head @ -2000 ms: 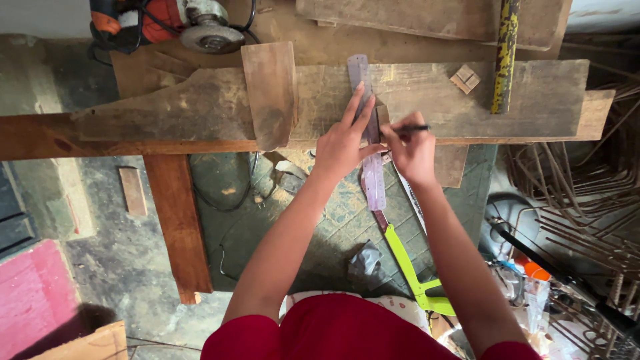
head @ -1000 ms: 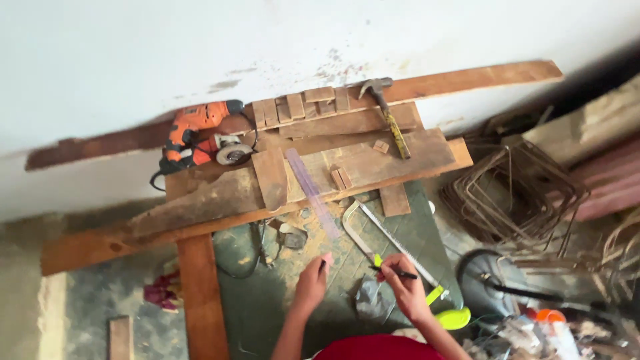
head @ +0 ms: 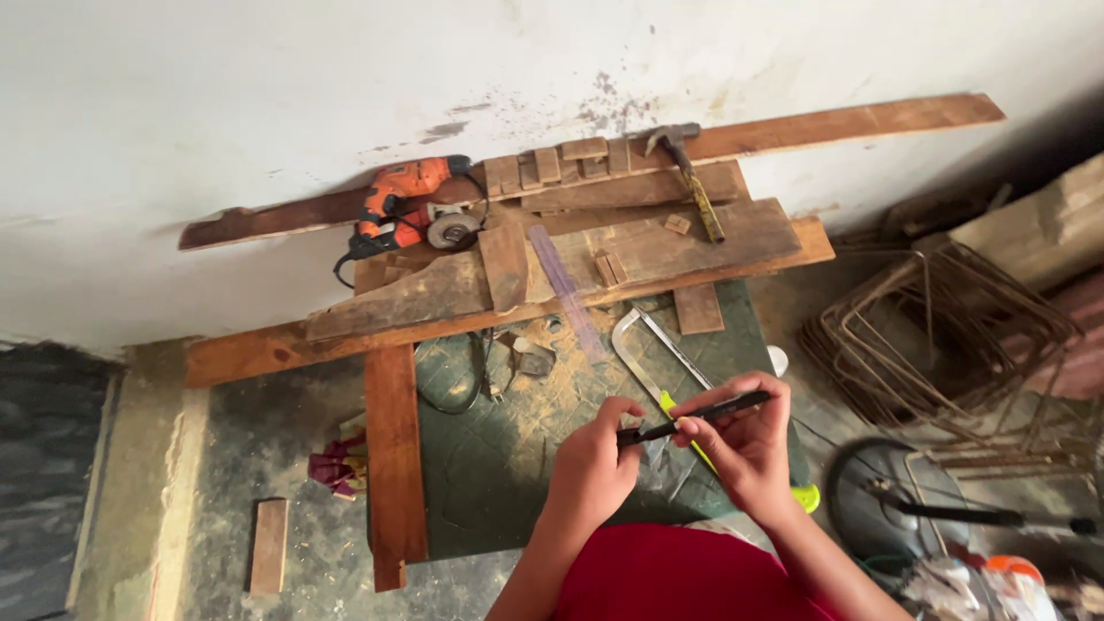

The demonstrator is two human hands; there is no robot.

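My right hand (head: 746, 457) holds a black pen (head: 700, 414) by its barrel. In my left hand (head: 599, 461) is the pen's black cap (head: 630, 436), at the tip end of the pen; whether the two touch is hard to tell. Both hands are above the green tabletop, close to my red shirt. Beneath and beyond the right hand lies a hacksaw (head: 636, 354) with a bright green handle, partly hidden. A clear purplish ruler (head: 565, 289) lies across the planks, its near end over the green top. A small wood block (head: 610, 268) rests beside it.
A claw hammer (head: 690, 177) lies at the back of the worn planks (head: 690, 241). Orange power tools (head: 405, 185), one with a disc, stand at back left. A brown board (head: 395, 448) runs along the table's left side. Bent metal rods (head: 923, 328) are piled on the right.
Both hands have left the ruler and planks and come back near my body. The left hand now holds the cap at the pen. The view has widened, showing the wall and hammer head.
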